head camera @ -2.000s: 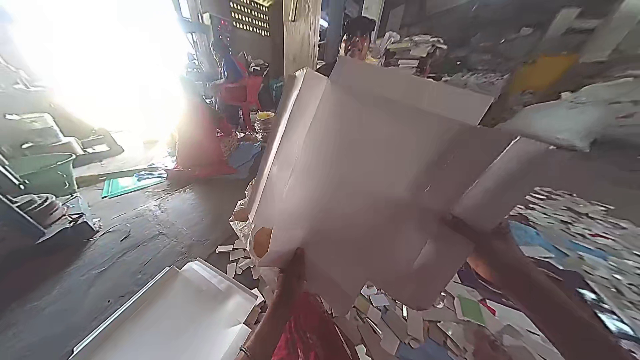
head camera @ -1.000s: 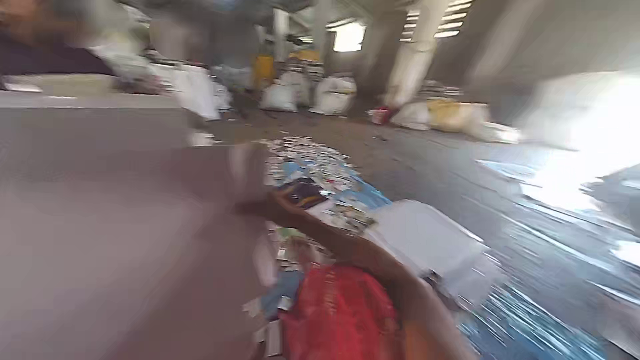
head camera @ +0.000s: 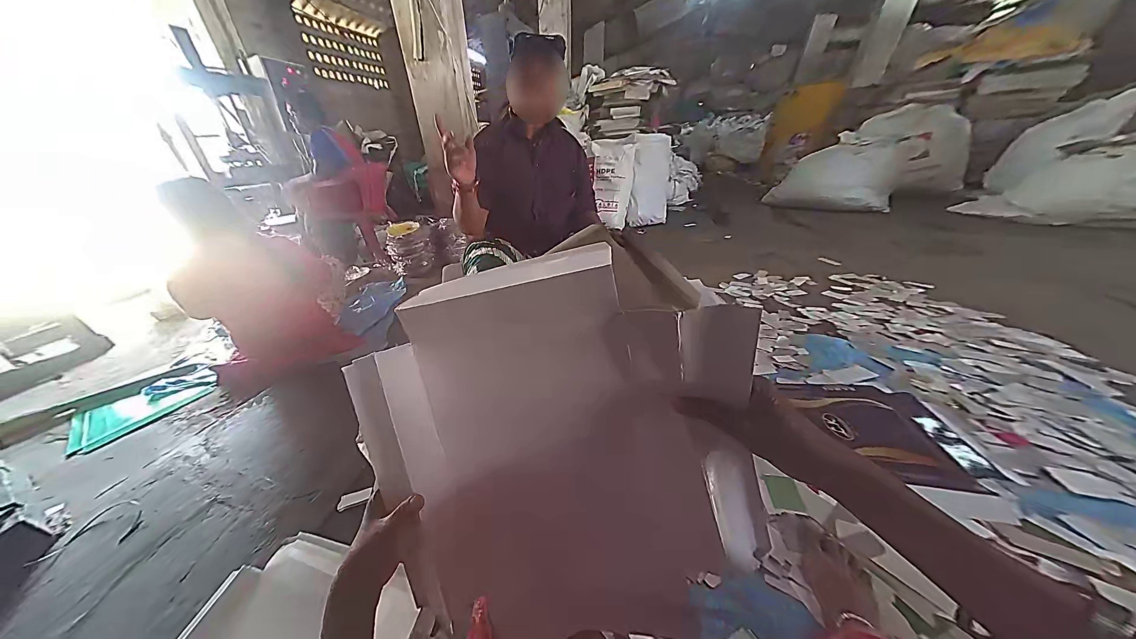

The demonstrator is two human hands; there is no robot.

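Note:
Large folded sheets of pale paperboard (head camera: 532, 399) stand upright in front of me, their top edges bent over. My left hand (head camera: 386, 541) grips their lower left edge, thumb on the near face. On the right side my right hand (head camera: 732, 422) lies against the board, fingers spread on its near face; whether it grips the edge is hard to tell. More pale sheets (head camera: 288, 590) lie on the floor at the lower left, beside my left forearm. A dark printed folder (head camera: 887, 435) rests on paper scraps right of my right forearm.
A person (head camera: 532, 177) sits facing me just beyond the board, one hand raised. Another person (head camera: 257, 284) sits at the left near a green sheet (head camera: 142, 408). Cut paper scraps (head camera: 976, 364) cover the floor at right. White sacks (head camera: 843, 173) stand behind them.
The view swung right and has come back. The board is more upright than two seconds ago, with its top edges folded over, and the facing person's raised hand now shows.

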